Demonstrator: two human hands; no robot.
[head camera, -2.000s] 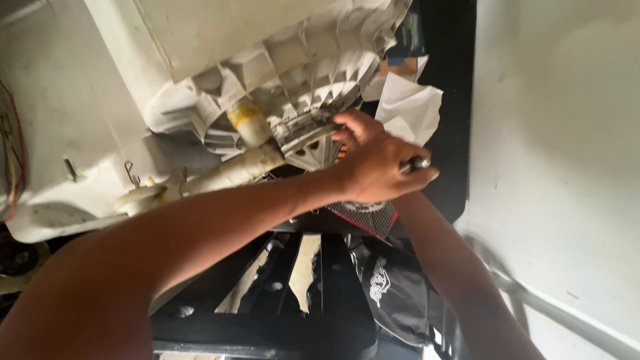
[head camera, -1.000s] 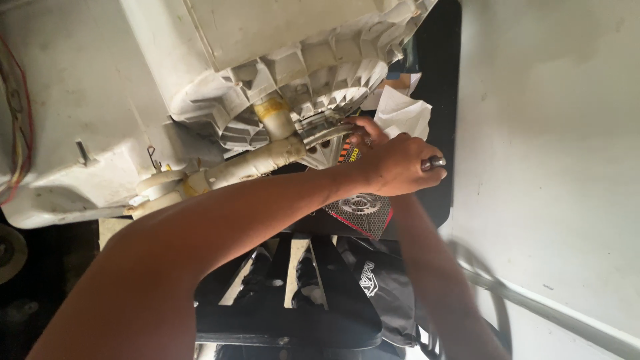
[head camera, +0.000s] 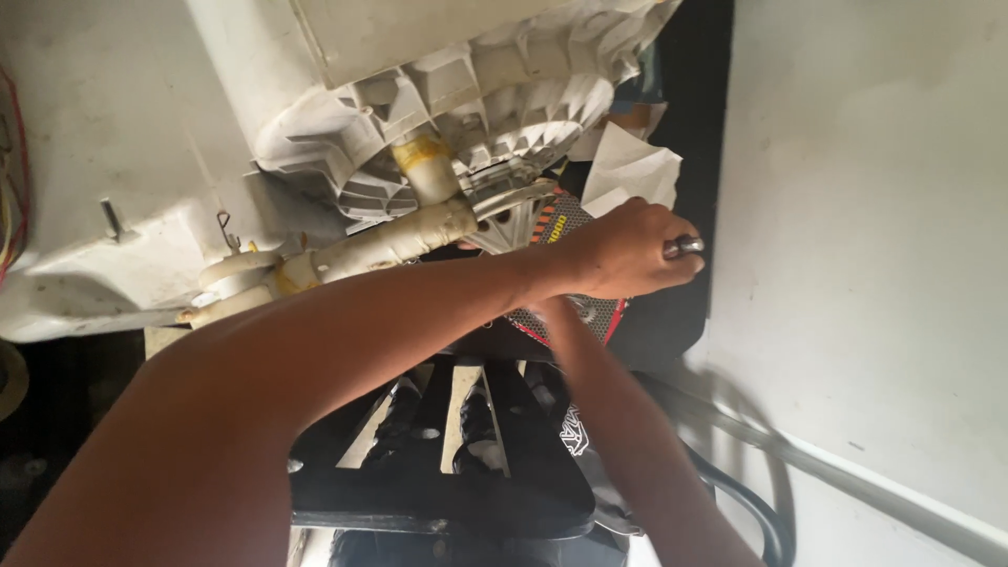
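Note:
My left hand is closed around a metal tool, whose rounded shiny end sticks out of the fist. My right hand passes beneath the left forearm, which hides most of it; whether it holds anything cannot be seen. Above and left of the hands is a ribbed white plastic tub, apparently a washing machine's. A stained white plastic pipe runs along its underside, beside a pale metal bracket. Behind my hands lies a patterned package with red edging.
Crumpled white paper lies just beyond my left hand. A black slatted plastic seat or stool is below the forearms, with a black printed bag beside it. A pale wall rises at the right. Red wires hang at the far left.
My right hand has moved left beneath the left forearm. Fingers that showed near the tub's underside in the earlier frames are no longer seen there. The left hand still holds the metal tool.

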